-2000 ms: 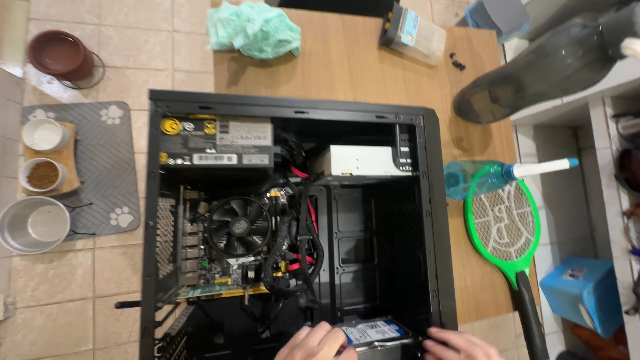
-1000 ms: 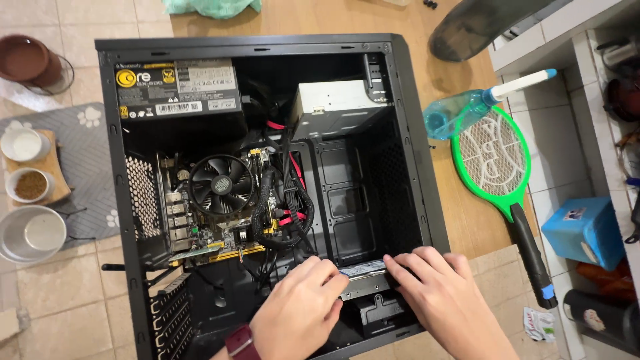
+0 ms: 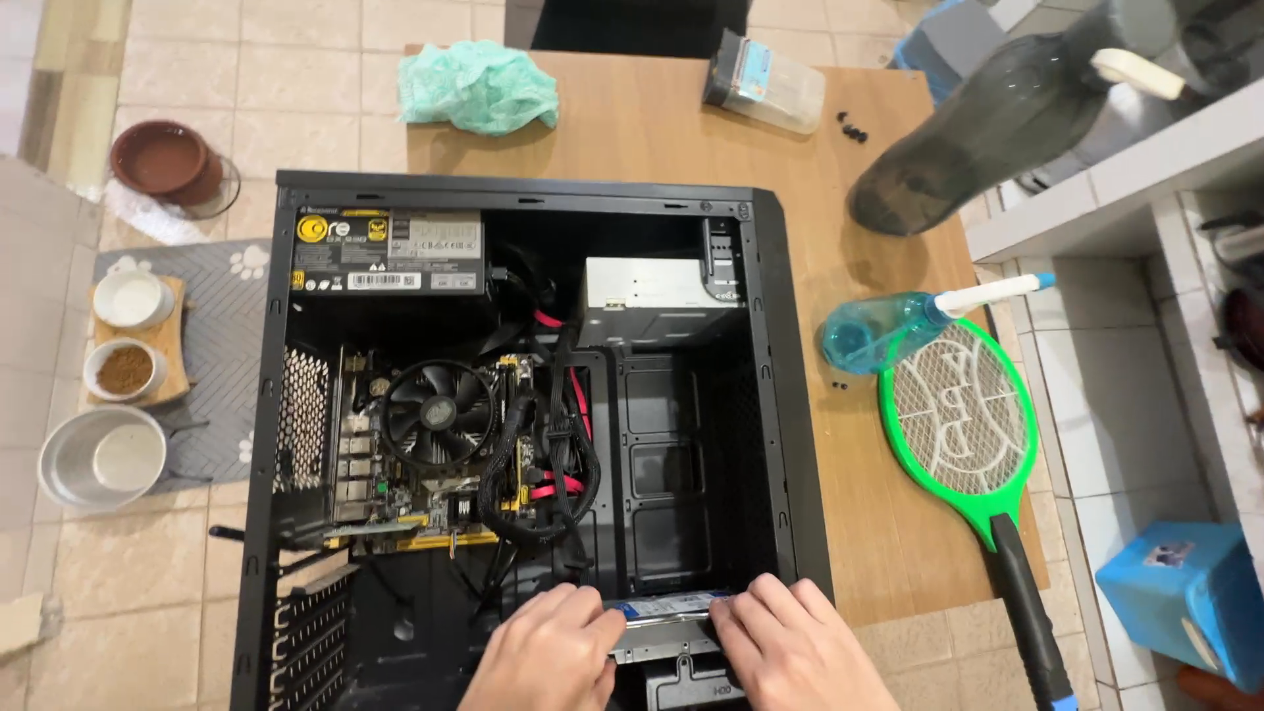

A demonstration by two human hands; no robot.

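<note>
A hard drive (image 3: 664, 632) with a blue and white label lies inside the black computer case (image 3: 790, 415), at its lower right, over a black drive bracket (image 3: 691, 683). My left hand (image 3: 553, 642) grips the drive's left end, its fingertips bent around the edge. On the right end are the fingers of my right hand (image 3: 795, 647). Farther up in the open case are the CPU fan (image 3: 438, 413) on the motherboard, a bundle of black cables (image 3: 513, 494) with red ones, the power supply (image 3: 390, 252) and a silver optical drive (image 3: 642, 286).
Right of the case, the wooden table (image 3: 879, 553) holds a green electric fly swatter (image 3: 958, 410), a teal spray bottle (image 3: 874, 334), a dark large bottle (image 3: 948, 148) and small black screws (image 3: 851, 128). Behind it lie a crumpled green cloth (image 3: 479, 87) and a plastic container (image 3: 765, 84).
Both hands stay at the hard drive. Two seconds ago the right hand was at the case's right edge; now its fingers are on the drive. The view has shifted.
</note>
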